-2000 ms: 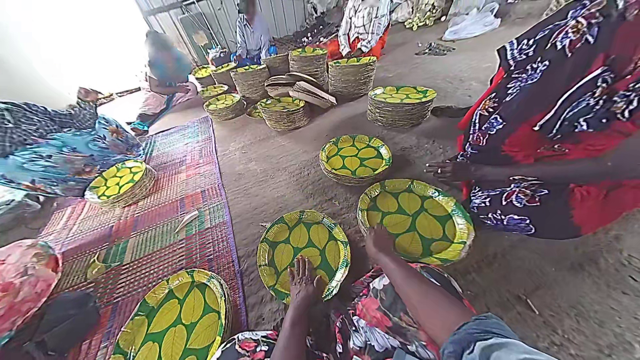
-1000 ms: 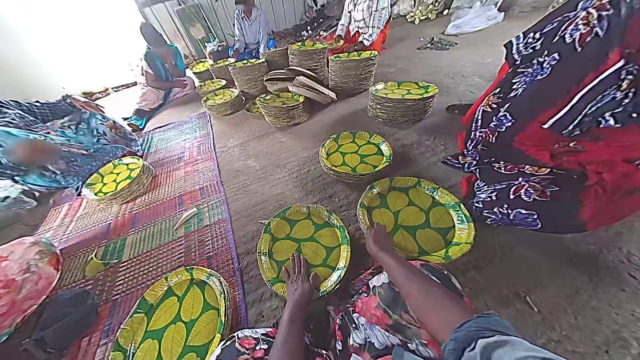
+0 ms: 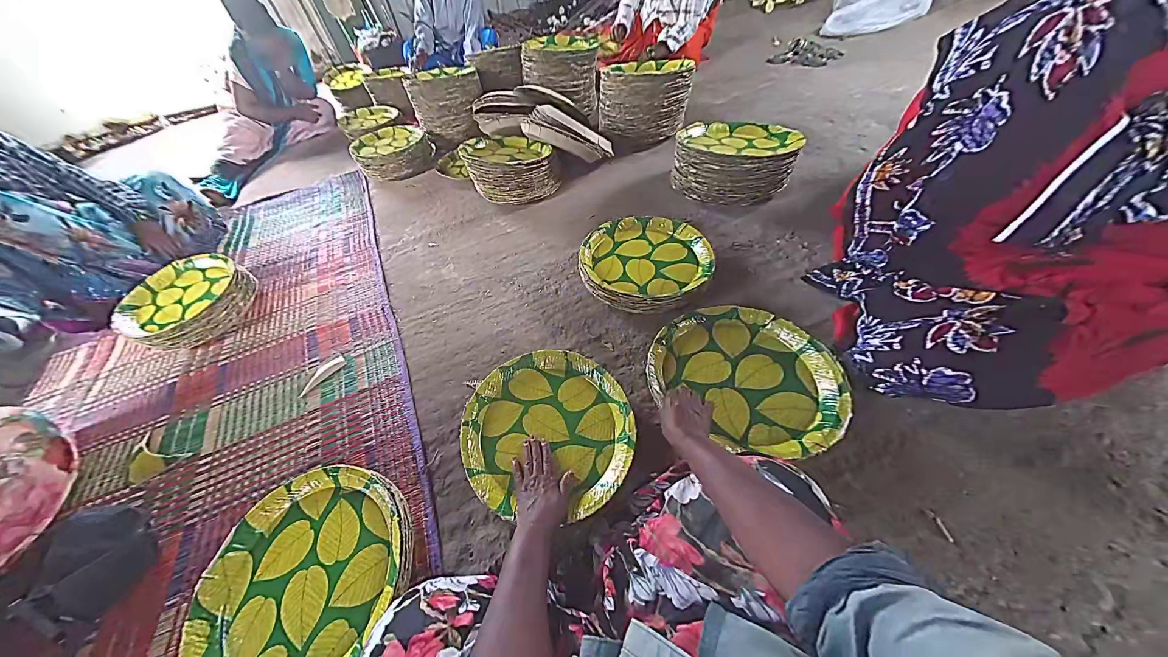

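Observation:
My left hand (image 3: pixel 540 482) lies with spread fingers on the near part of a round leaf-patterned plate (image 3: pixel 547 411), green and yellow with a shiny rim. At the left edge of a second such plate (image 3: pixel 762 374), my right hand (image 3: pixel 684 417) rests; its fingertips are partly hidden, so whether it grips the rim is unclear. Just beyond both is a short stack of the same plates (image 3: pixel 646 260). Another stack (image 3: pixel 301 566) stands at the lower left, partly on the woven mat.
The woven mat (image 3: pixel 310 274) carries one more plate stack (image 3: pixel 182 297). Tall plate stacks (image 3: pixel 645 100) stand further back, with a separate stack (image 3: pixel 739 164) at right. Several people sit around; a person in patterned cloth (image 3: pixel 1022 228) is close on the right.
The hand of the person on the right, seen earlier near the far plate stack, is out of view. My own hands stay at about the same places on the plates.

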